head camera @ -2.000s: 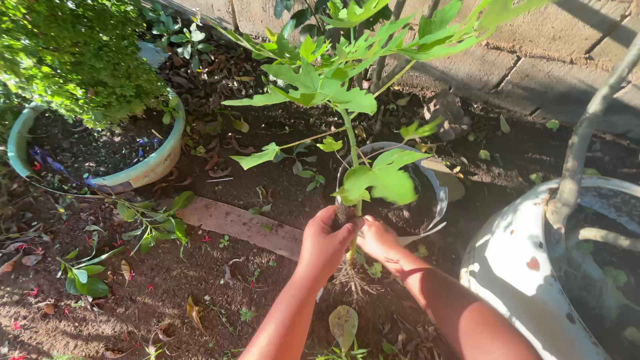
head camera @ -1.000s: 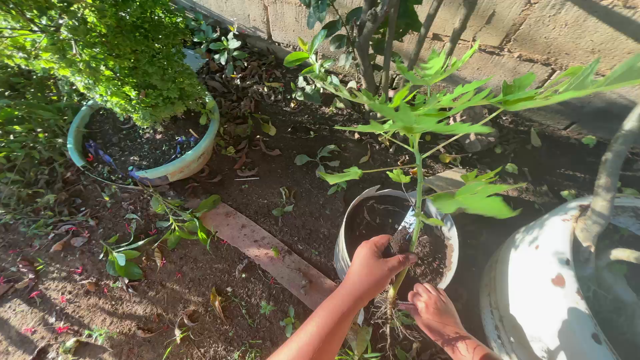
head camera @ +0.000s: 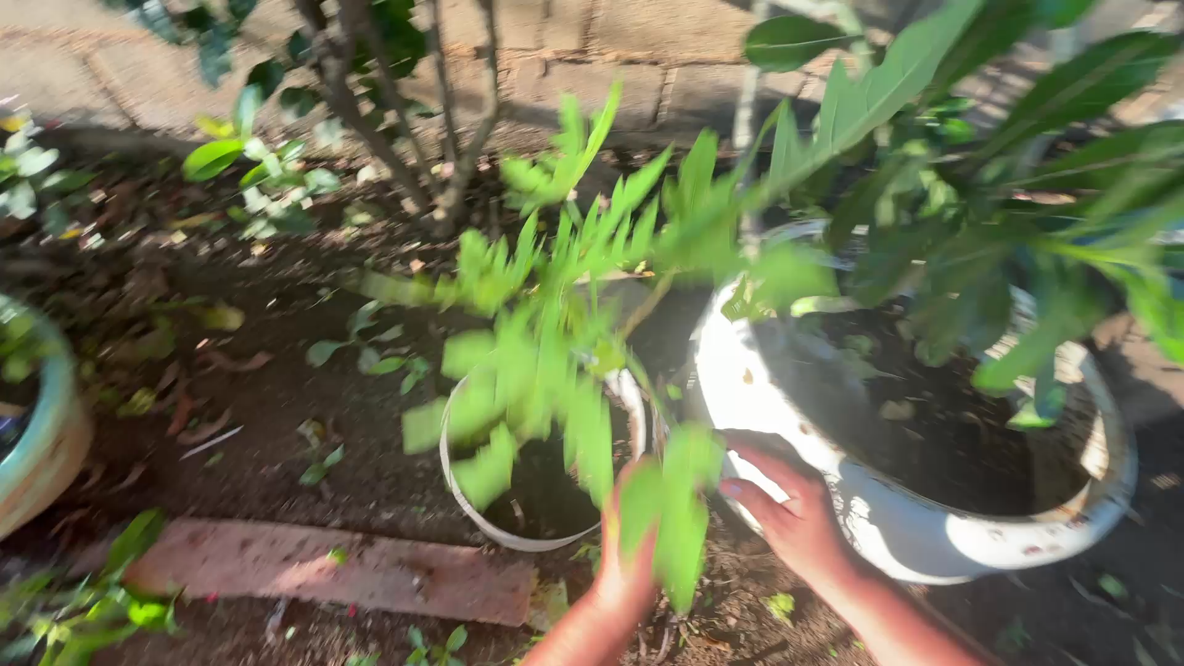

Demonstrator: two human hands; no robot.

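Note:
A leafy green sapling (head camera: 546, 361), blurred, spreads its lobed leaves over a round pot with a pale rim (head camera: 504, 536) and dark soil inside. My left hand (head camera: 634, 536) is beside the pot's right edge, partly hidden behind the leaves; whether it grips the stem cannot be seen. To its right, my right hand (head camera: 786, 504) is near the wall of the large white planter, with thumb and fingers apart and nothing visible between them. The sapling's lower stem and roots are hidden.
The large white planter (head camera: 906, 546) with soil stands at the right under broad leaves. A reddish flat strip (head camera: 351, 569) lies on the ground at the lower left. A green-rimmed pot (head camera: 46, 425) is at the left edge, and a block wall (head camera: 610, 65) runs behind.
The right hand has come away from the sapling's base and is now beside the white planter. The sapling's leaves now hang over the smaller pot. The view has shifted right.

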